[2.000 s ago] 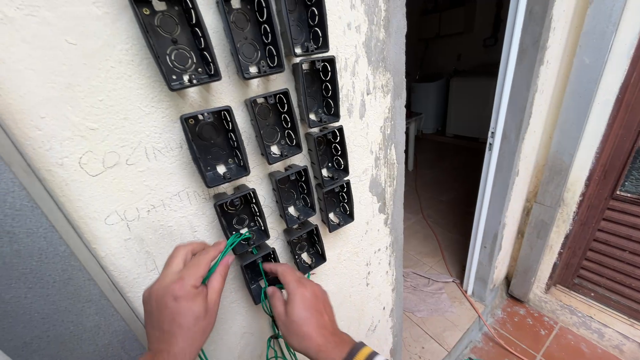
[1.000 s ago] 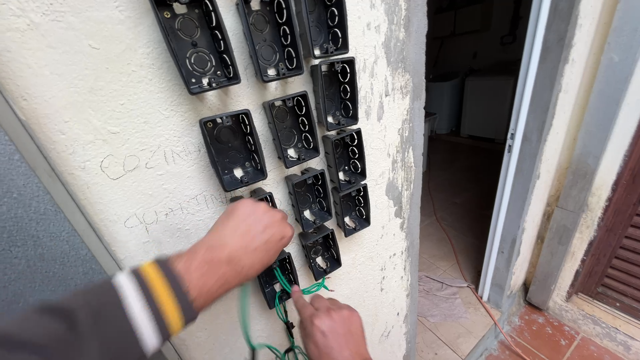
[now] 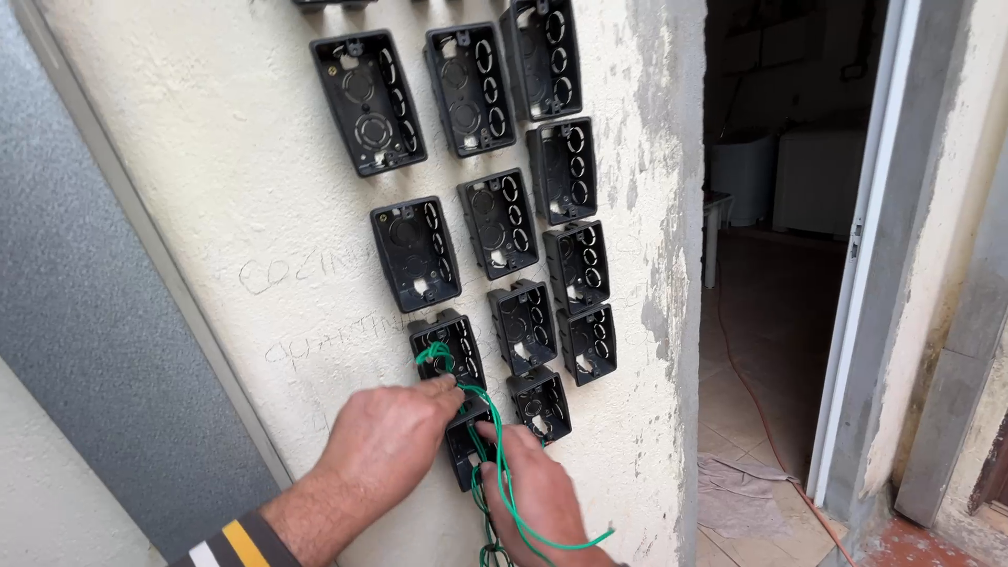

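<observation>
My left hand (image 3: 394, 433) pinches green wires at the lower edge of a black plastic electrical box (image 3: 442, 350), in which a small loop of green wire (image 3: 433, 353) shows. My right hand (image 3: 531, 492) is at the mouth of the box below (image 3: 465, 457), its fingers around green wires (image 3: 478, 441) that run down out of it. Long green ends (image 3: 504, 488) arch out between the hands and hang over the right hand to the lower right. Part of the lower box and the fingertips' exact grip are hidden.
Several more black boxes (image 3: 417, 253) are mounted in columns on the rough cream wall (image 3: 197, 197), which bears pencil writing. A grey metal panel (image 3: 94, 260) borders it at left. To the right stand a doorway with a white frame (image 3: 858, 252), a cloth (image 3: 740, 492) and an orange cord (image 3: 748, 378).
My left hand has moved down from above the boxes to the wires between the two lowest left ones. Green ends now arch over my right hand, and a loop shows in the upper box.
</observation>
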